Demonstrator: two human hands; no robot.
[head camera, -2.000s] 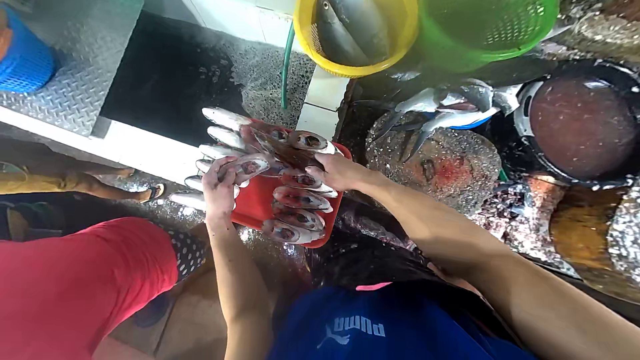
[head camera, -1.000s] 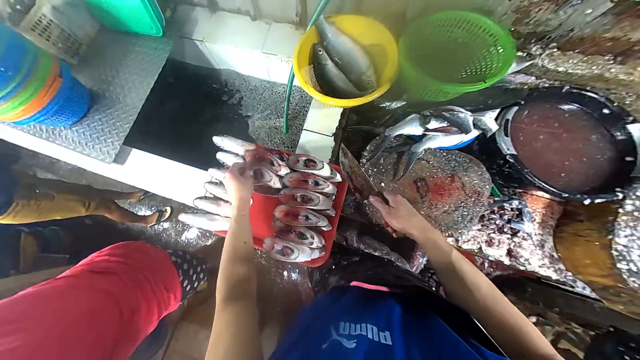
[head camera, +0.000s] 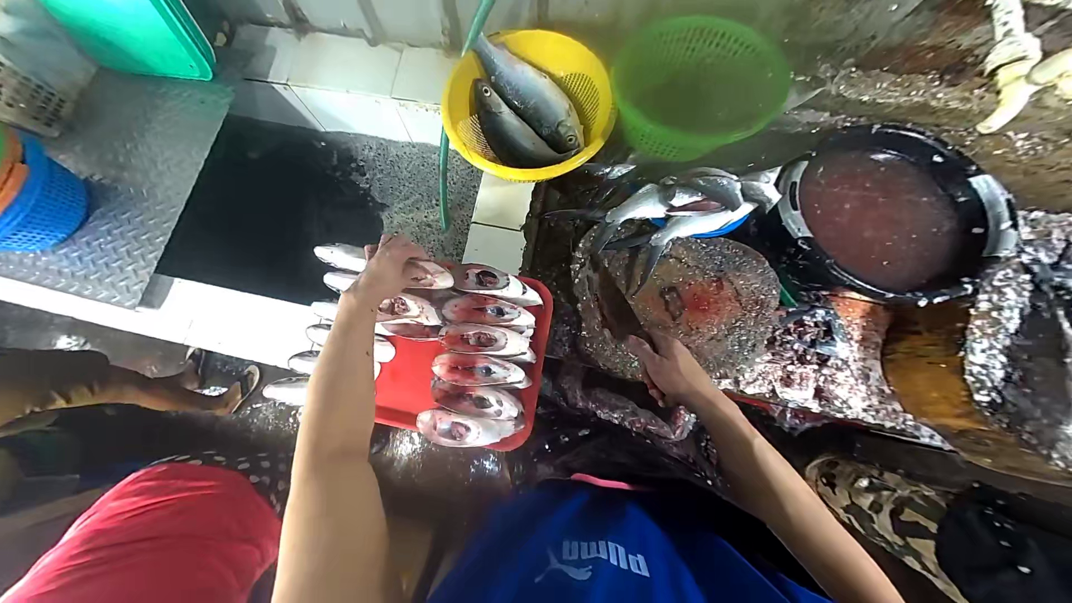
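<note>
My left hand (head camera: 392, 266) rests with its fingers on a fish piece (head camera: 429, 275) at the upper part of a red plastic tray (head camera: 398, 394). Several cut fish pieces (head camera: 476, 370) lie in rows on the tray, some sticking out over its left side. My right hand (head camera: 672, 365) is closed around the handle of a knife (head camera: 617, 308). The blade lies over the left part of a round chopping block (head camera: 737, 293), which bears a red stain. Silvery fish (head camera: 699, 205) lie at the block's upper edge, over something blue.
A yellow colander (head camera: 456, 117) holds whole fish; a green basket (head camera: 703, 84) stands beside it. A black basin (head camera: 888, 226) of reddish water is at right, near heaped scales and scraps (head camera: 812, 356). A green hose (head camera: 444, 184) hangs over the tiles. A person in red (head camera: 167, 536) is at lower left.
My right hand was over the tray two seconds ago; it has moved right, with the knife, to the chopping block. My left hand has shifted to the upper part of the tray.
</note>
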